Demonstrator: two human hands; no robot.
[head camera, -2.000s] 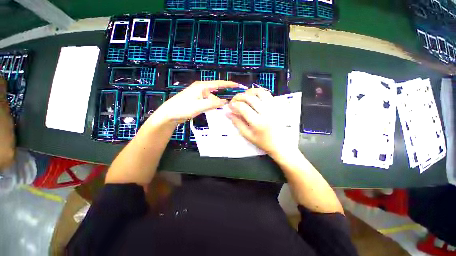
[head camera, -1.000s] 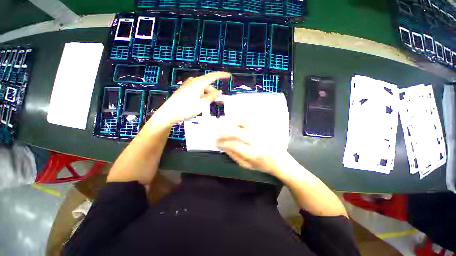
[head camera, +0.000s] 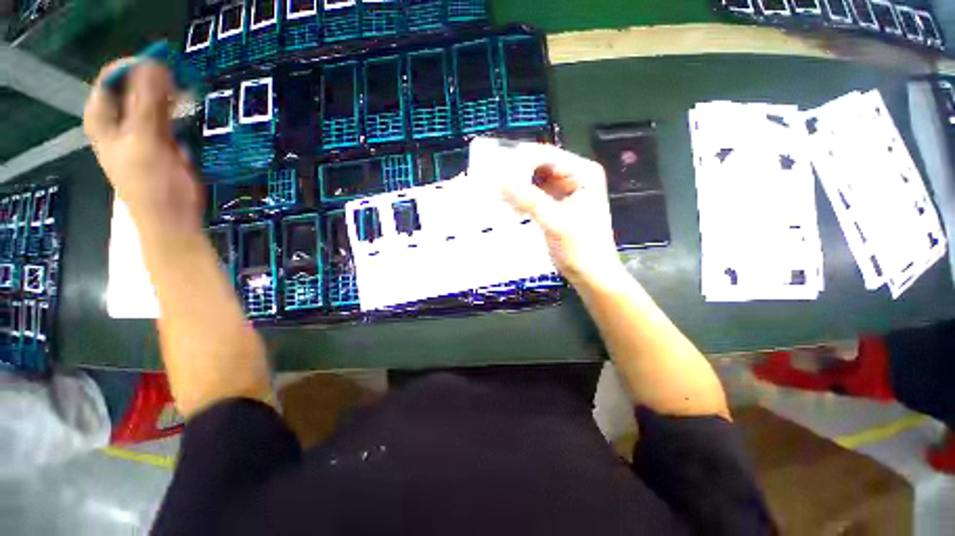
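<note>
My left hand (head camera: 141, 131) is raised at the upper left, blurred, and holds a dark piece with a teal edge (head camera: 159, 65), which looks like a phone front housing. My right hand (head camera: 565, 204) is over the adhesive sheet (head camera: 450, 262), its fingers closed on a small white piece (head camera: 492, 165); whether this is adhesive or backing I cannot tell. The sheet lies across the housing tray (head camera: 553, 115), with two window-shaped holes at its upper left. In the tray's back row, two housings at the left have white frames. The third place shows no teal edge.
The fresh sheet stack (head camera: 131, 272) is at the left, partly behind my left arm. A dark phone-sized item (head camera: 634, 188) lies right of the tray. Spent sheets (head camera: 759, 209) lie in two overlapping piles farther right. More trays of housings stand beyond and at the far left.
My left hand has moved from the sheet to the upper left and now holds a housing. My right hand has risen with a white piece. The sheet now shows two holes; the view has shifted.
</note>
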